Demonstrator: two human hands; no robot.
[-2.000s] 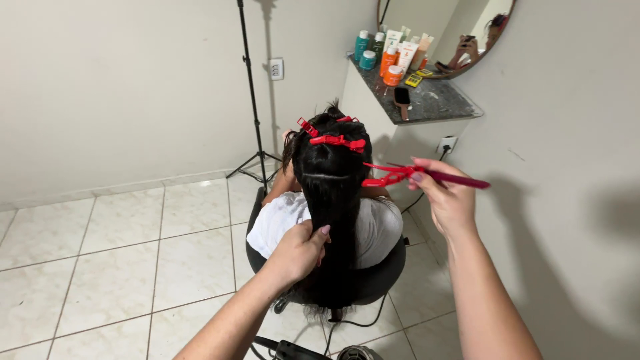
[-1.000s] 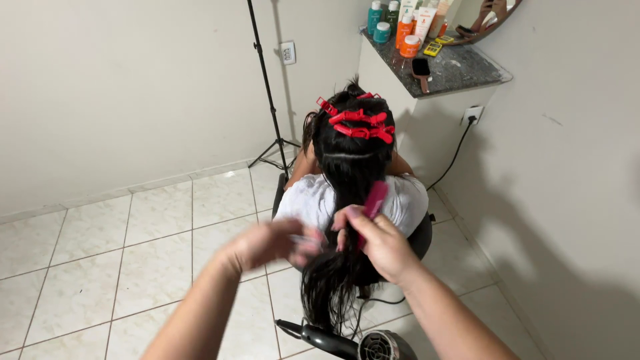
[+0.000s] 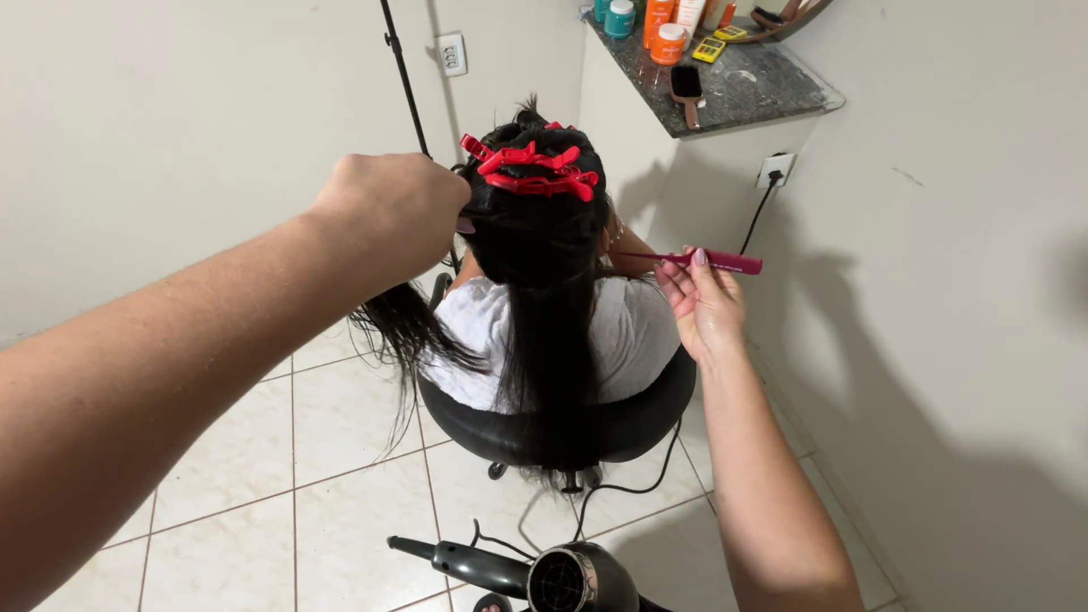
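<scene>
A person in a white shirt (image 3: 637,331) sits facing away, with long dark hair (image 3: 552,340) hanging down the back. Red hair clips (image 3: 535,170) hold the upper hair. My left hand (image 3: 395,217) is closed at the left side of the head on a section of hair, whose loose ends fall below the wrist; its fingers are mostly hidden. At the right, my right hand (image 3: 704,302) pinches a magenta tail comb (image 3: 731,262), with the thin tail pointing left toward the hair beside the person's ear.
A hair dryer (image 3: 561,578) is at the bottom, near the black chair (image 3: 476,425). Its surroundings include a dark cord (image 3: 637,490). Bottles, jars and a hairbrush (image 3: 685,89) stand or lie on a stone shelf (image 3: 765,85) at upper right. A black stand (image 3: 404,85) rises behind the person.
My left hand has moved from the hanging hair up to the left side of the head. The right hand has moved right with the comb, away from the hair's middle.
</scene>
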